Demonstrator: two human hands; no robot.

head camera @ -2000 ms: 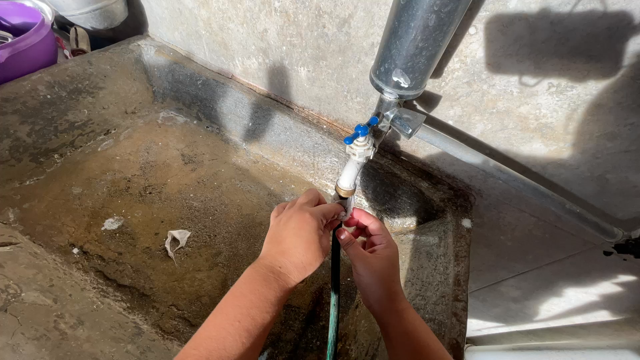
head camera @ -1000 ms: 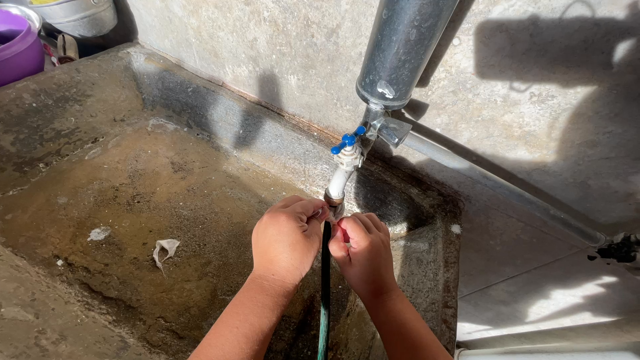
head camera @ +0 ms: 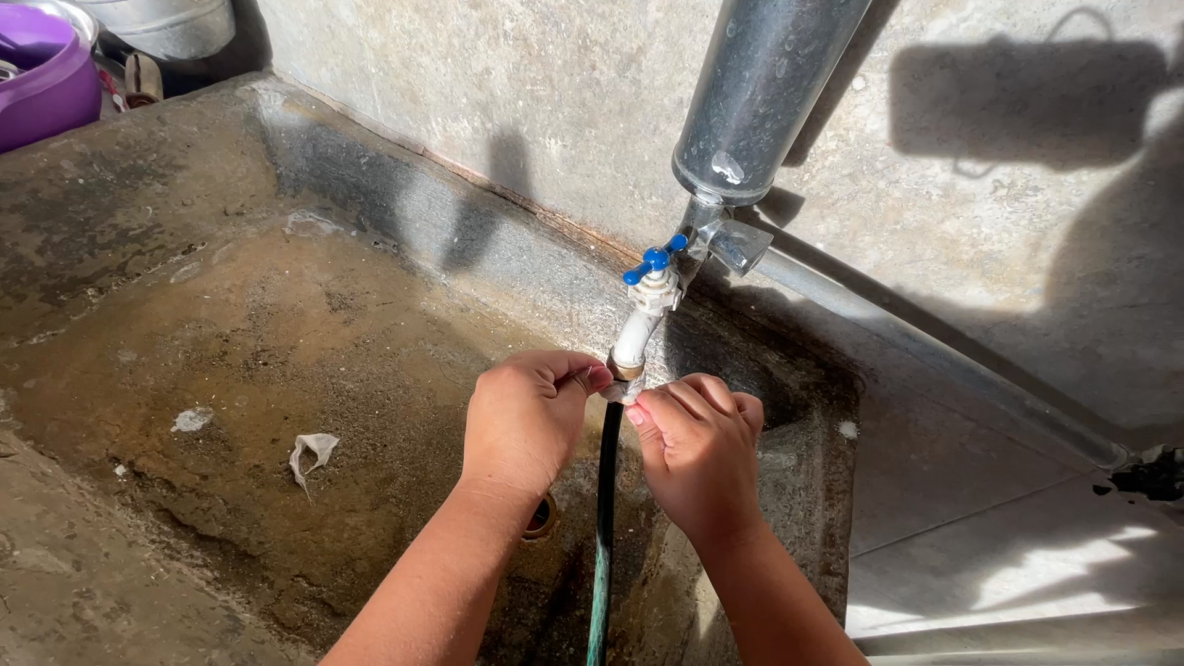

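Note:
A white plastic faucet [head camera: 638, 335] with a blue handle [head camera: 656, 260] points down over a concrete sink. Just under its brass-coloured end ring [head camera: 625, 368], a whitish strip [head camera: 622, 392] of thin material lies around the joint with a dark green hose [head camera: 605, 518], which hangs down into the sink. My left hand [head camera: 529, 421] pinches the strip's left side between thumb and forefinger. Its right side is pinched by my right hand [head camera: 700, 444], the other fingers curled. The fingertips partly hide the strip and the hose's top.
A scrap of whitish material [head camera: 316, 451] lies on the floor of the concrete sink [head camera: 203, 324], left of a round drain [head camera: 541, 516]. A thick grey pipe [head camera: 763, 102] and a thinner slanting one [head camera: 943, 361] run beside the wall. A purple basin [head camera: 55, 83] stands at the upper left.
My fingers have parted slightly at the joint, and the whitish strip shows more plainly between them. The right hand's fingers now lie more to the right of the hose.

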